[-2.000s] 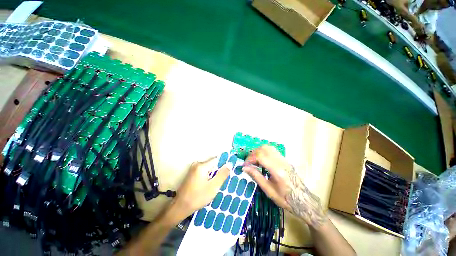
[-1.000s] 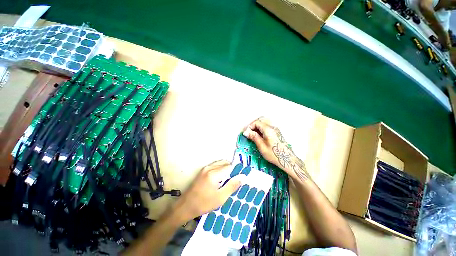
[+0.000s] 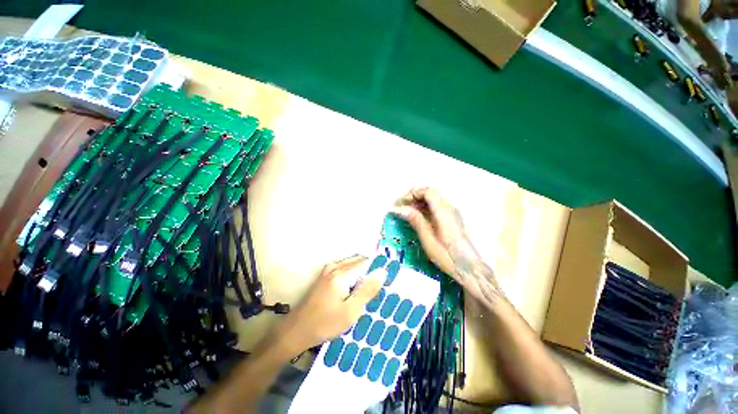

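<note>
My left hand (image 3: 336,297) holds the white sticker sheet (image 3: 376,327) with rows of dark teal ovals, thumb on top near its upper edge. The sheet lies over part of the green PCB panel (image 3: 396,232), whose black cables (image 3: 441,348) hang towards me. My right hand (image 3: 429,226) is at the far end of the panel, fingers bent and thumb near the board's top edge. Its fingertips hide what lies under them; I cannot tell whether they grip anything.
A large pile of wired green panels (image 3: 174,170) is at left on a reddish-brown board (image 3: 40,174), with spare sticker sheets (image 3: 105,69) beyond. An open carton (image 3: 576,279) and clear plastic bags (image 3: 712,348) are at right. An empty carton (image 3: 494,28) sits on the green conveyor (image 3: 364,81).
My right hand has moved from the sheet's upper edge to the panel's far end. The sheet has shifted slightly, and the panel now shows above it at a steeper angle.
</note>
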